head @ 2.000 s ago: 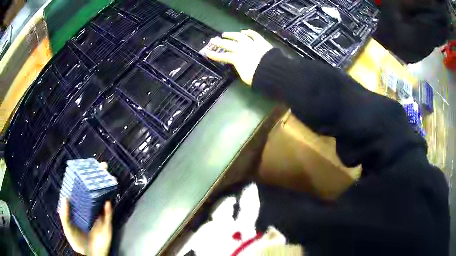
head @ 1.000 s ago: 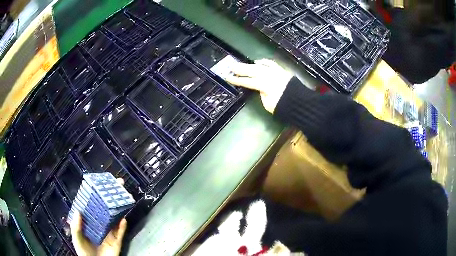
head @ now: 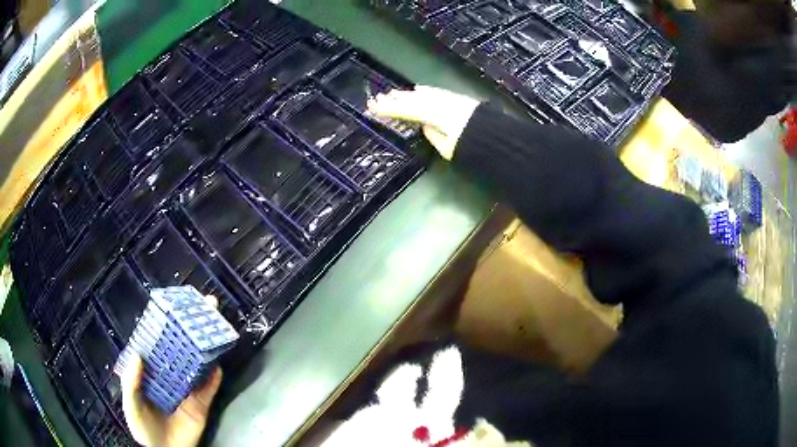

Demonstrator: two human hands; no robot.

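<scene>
My left hand [head: 166, 415], bare, holds a blue and whitish keypad stack [head: 179, 345] over the lower left part of a large black blister tray [head: 210, 271]. My right hand [head: 424, 109], bare, has its fingertips down at the pocket in the tray's upper right corner. The fingers are bent over and hide what lies under them; I cannot tell if they hold a keypad. Dark phone-shaped housings with key grids lie in the tray's pockets.
A second black tray [head: 559, 65] lies at the upper right. A brown carton [head: 533, 297] stands below the green bench edge. Blue keypads [head: 722, 224] lie at the far right. A person's dark sleeve shows top right. Orange-marked cardboard [head: 65, 105] is at upper left.
My right hand held a pale keypad piece over the corner pocket a second ago; that piece no longer shows and the fingers are lower in the pocket. My left hand has barely moved.
</scene>
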